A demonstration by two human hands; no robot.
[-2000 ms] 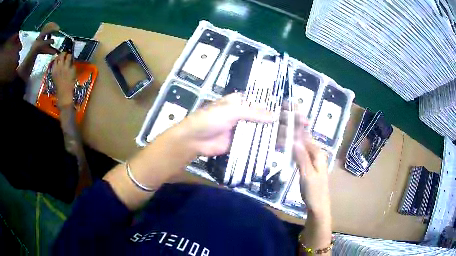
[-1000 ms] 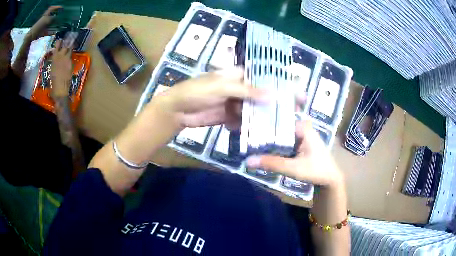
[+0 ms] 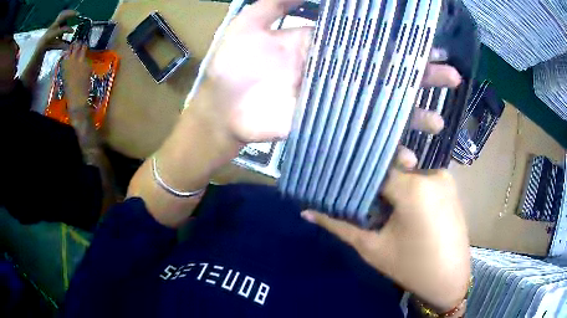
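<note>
A thick batch of phone middle frames (image 3: 354,112) is held up close to the camera, tilted, its silver edges side by side and its slots towards me. My right hand (image 3: 423,205) grips it from the right and below, thumb at the lower end and fingertips on the right side. My left hand (image 3: 261,81) is against its left side, bright and blurred; some fingers are hidden behind the batch or cut off by the top edge. The white blister tray (image 3: 271,163) lies behind, mostly hidden.
One or more loose frames (image 3: 176,64) lie on cardboard (image 3: 133,124) at left. Overlapping frames (image 3: 482,124) and an upright row (image 3: 539,189) lie right. Tray stacks (image 3: 516,31) stand upper and lower right. A person's hands (image 3: 76,68) are at an orange parts tray (image 3: 104,81).
The batch has come up much closer to the camera, from fanned to compact, with its slotted edges in view. Both hands have risen with it and now cover most of the tray.
</note>
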